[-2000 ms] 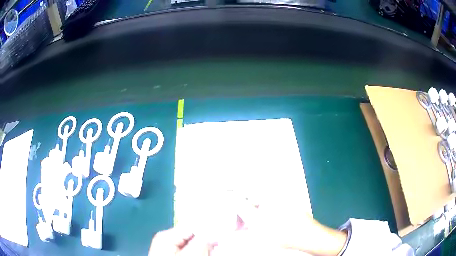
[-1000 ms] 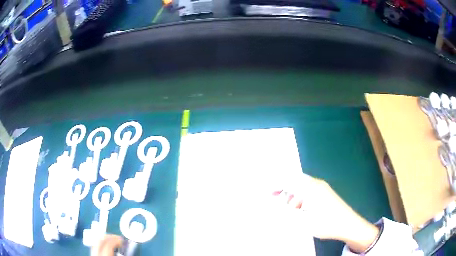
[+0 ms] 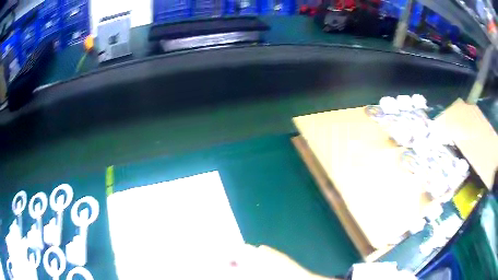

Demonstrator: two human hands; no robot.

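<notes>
My right hand (image 3: 267, 263) is at the bottom edge, over the lower right corner of the white sheet (image 3: 172, 219). It is overexposed and partly cut off, so I cannot tell whether it holds anything. My left hand is out of the picture. White ring-and-stem parts (image 3: 79, 232) lie in rows on the green bench at the lower left, some cut off by the edge. More parts with pale rounded heads and greyish rings (image 3: 418, 145) are clustered on tan cardboard (image 3: 349, 158) at the right.
A dark conveyor belt (image 3: 218, 76) runs across behind the green bench (image 3: 273, 191). Yellow-green tape (image 3: 110, 180) marks the bench beside the sheet. Another cardboard piece (image 3: 472, 139) leans at the far right. Blue crates (image 3: 60, 27) stand beyond the belt.
The view has swung to the right, showing more of the cardboard and its parts. My left hand, last at the parts on the left, has left the picture. My right hand is now lower in view.
</notes>
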